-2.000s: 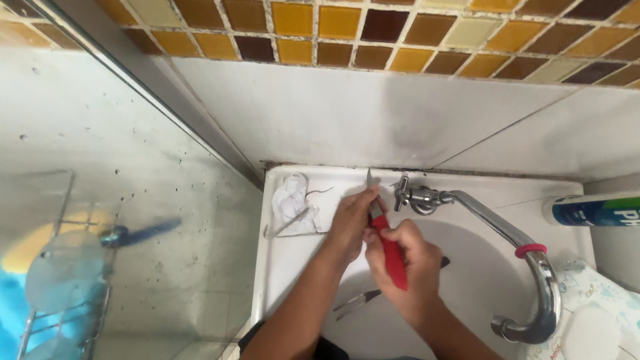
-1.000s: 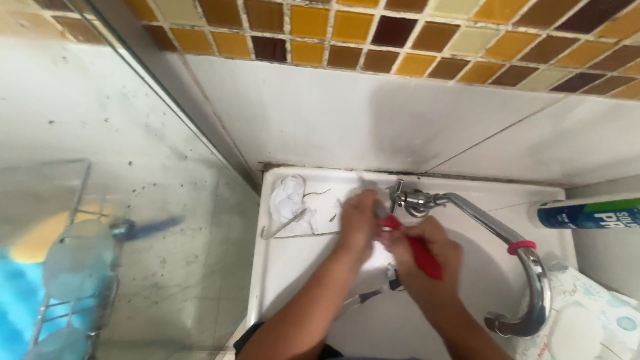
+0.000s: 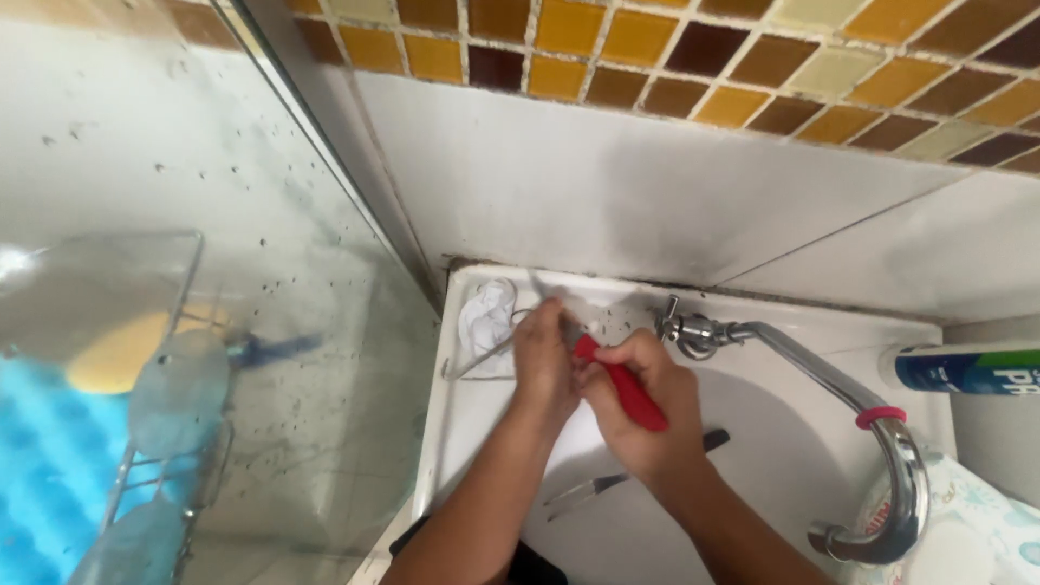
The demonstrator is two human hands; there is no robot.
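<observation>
My right hand (image 3: 654, 398) is closed around the red handle (image 3: 626, 386) of a bladed tool, seemingly a knife, over the back of the white sink (image 3: 479, 422). Its blurred blade points up and left, beside the fingers of my left hand (image 3: 546, 349). Those fingers are bent close to the tool; whether they hold something is hidden. A small white bit and dark specks lie on the ledge just right of them. Crumpled white paper or cloth (image 3: 487, 321) and a thin bent metal rod (image 3: 479, 360) lie left of my left hand. A dark-handled, two-pronged tool (image 3: 605, 483) lies in the basin.
A chrome tap handle (image 3: 670, 318) and curved spout (image 3: 812, 374) with a red ring stand right of my hands. A blue and green tube or bottle (image 3: 959, 370) and a white patterned package (image 3: 967, 520) are at the right. A glass panel edge (image 3: 325, 162) and wire rack (image 3: 187, 284) are at the left.
Both hands have shifted about the sink's back ledge, and the left now lies closer to the crumpled white item, away from the tap. The red-handled tool stays in my right hand.
</observation>
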